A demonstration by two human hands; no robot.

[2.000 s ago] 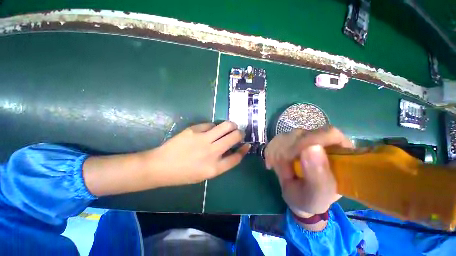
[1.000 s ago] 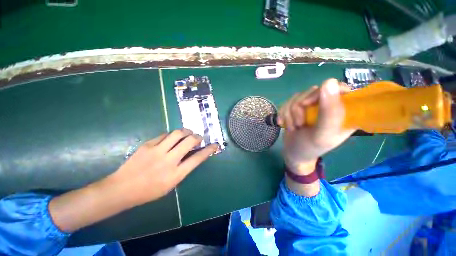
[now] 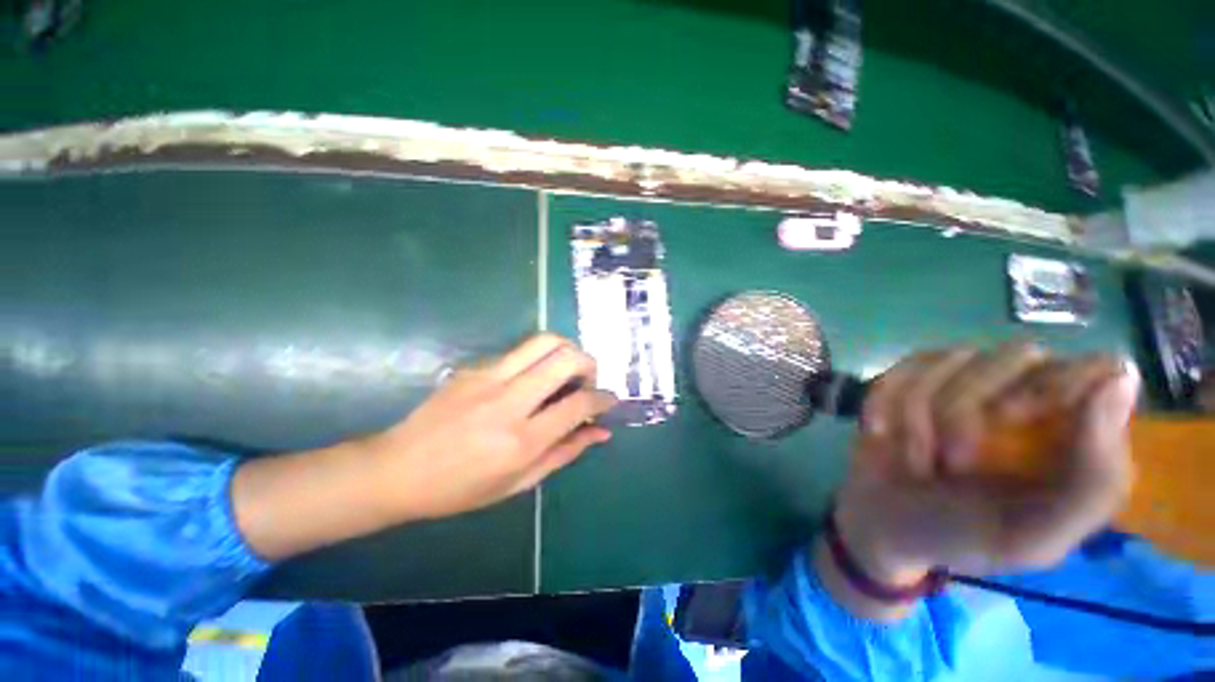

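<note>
The opened phone assembly (image 3: pixel 626 327) lies upright on the green mat, dark board at top and white-silver middle below. My left hand (image 3: pixel 493 420) rests flat beside it, fingertips touching its lower left edge, fingers apart, with no grip around it. My right hand (image 3: pixel 993 460) is shut on the orange screwdriver (image 3: pixel 1173 486), blurred and partly cut off at the right. Its dark nose (image 3: pixel 839 394) points left, over the right edge of the round screw tray (image 3: pixel 762 366). Brownish screws are heaped in the tray's upper part. The very tip is too blurred to tell if it touches screws.
A worn whitish ledge (image 3: pixel 440 149) runs behind the mat. A small white oval device (image 3: pixel 818 232) lies near it. A silver-white part (image 3: pixel 1050 291) and dark parts (image 3: pixel 1178 340) are at right. Other phone assemblies (image 3: pixel 826 67) lie on the belt. A black cord (image 3: pixel 1093 610) trails right.
The view has shifted, so the bench things sit further right. My right hand has turned and moved down relative to the tray; the screwdriver nose has shifted from the tray's middle right to its lower right.
</note>
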